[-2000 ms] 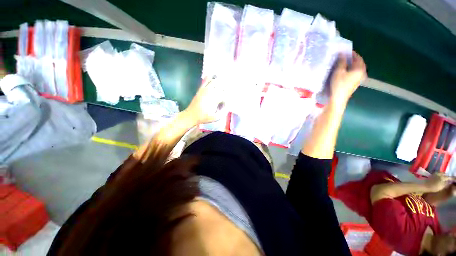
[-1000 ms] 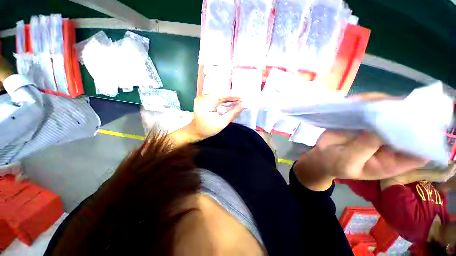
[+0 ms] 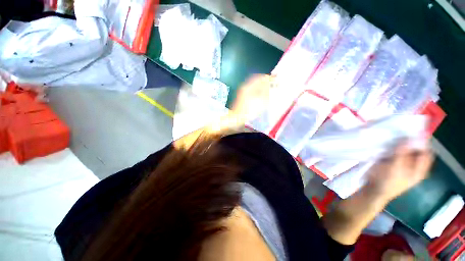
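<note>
A red tray [image 3: 435, 113] lies on the green bench, filled with rows of bagged products [image 3: 351, 58] in clear, dimpled film. My right hand [image 3: 403, 171] is blurred at the tray's near right side and holds a whitish bagged product [image 3: 364, 136] over the near row. My left hand [image 3: 253, 97] is at the tray's left edge, washed out by glare; its fingers cannot be made out. A pile of empty bubble bags [image 3: 188, 41] lies on the bench left of the tray.
Another red tray [image 3: 145, 30] stands at the upper left beside a person in a pale striped garment [image 3: 76, 56]. Red boxes [image 3: 38, 127] are at the far left. A white bundle [image 3: 444, 215] and a red tray [image 3: 451, 242] are at the lower right, near a dark red sleeve.
The view has turned, so the tray now appears tilted and farther right. My right hand has brought the bagged product from beside the tray back over its near row.
</note>
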